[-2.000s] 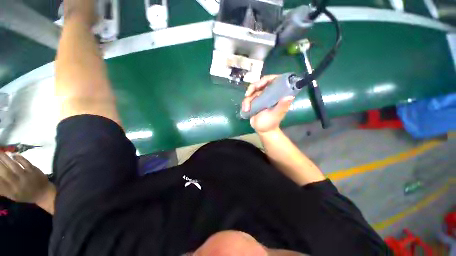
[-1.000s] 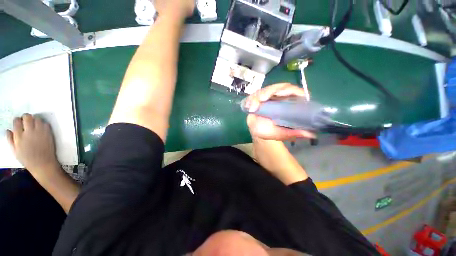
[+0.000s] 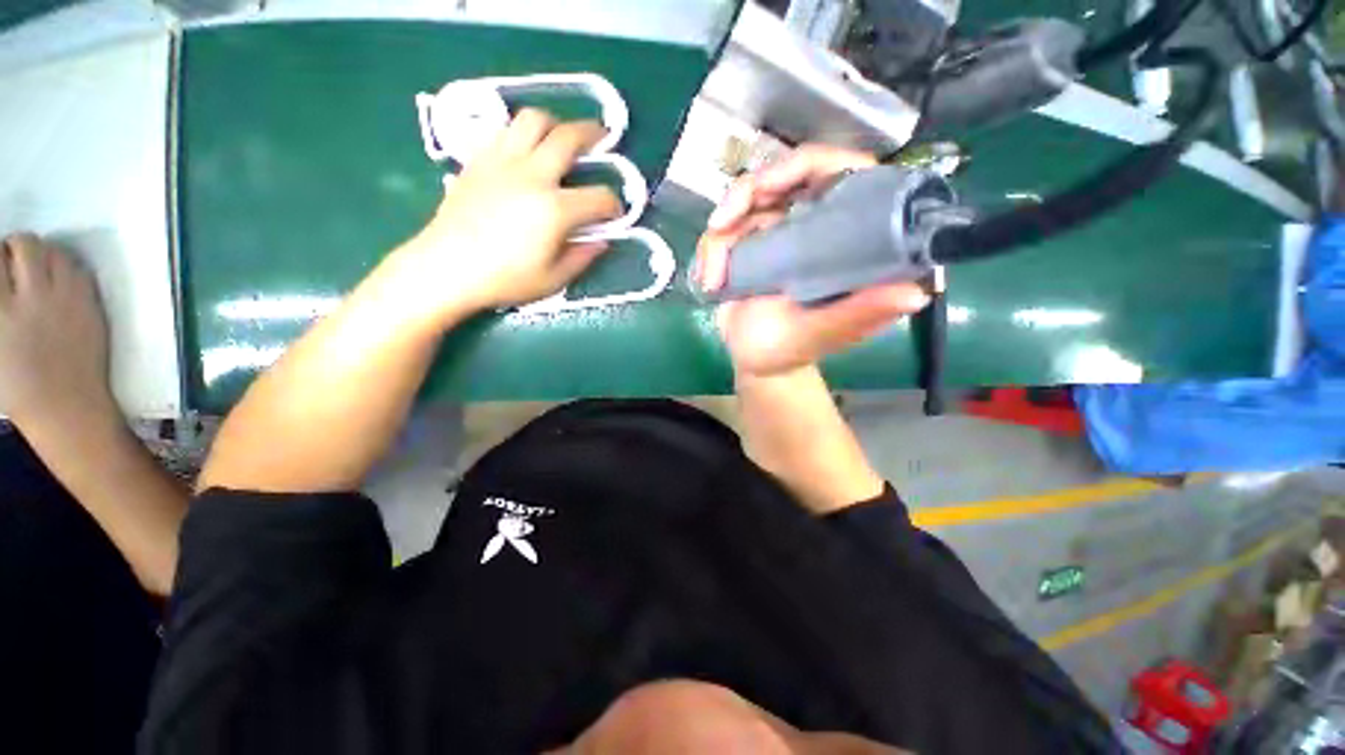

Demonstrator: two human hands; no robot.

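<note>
Three white loop-shaped plastic housings [image 3: 617, 106] lie side by side on the green bench. My left hand [image 3: 516, 214] lies over them with fingers spread, covering their middle and lower parts. My right hand [image 3: 797, 295] is closed around a grey electric screwdriver [image 3: 826, 236] with a black cord. The tool's narrow end points left, close to the right end of the lowest loop. Whether it touches, and any screw at the tip, cannot be told.
The silver screw feeder [image 3: 804, 74] stands just beyond my right hand. A second grey driver [image 3: 1003, 74] rests beside it. The mallet's black grip [image 3: 932, 347] lies to the right. Another person's hand [image 3: 52, 325] is on the white board [image 3: 103, 162] at left.
My left hand has come back from the far side and is now on three white housings on the near bench. My right hand still holds the screwdriver, its cord now curving up to the right.
</note>
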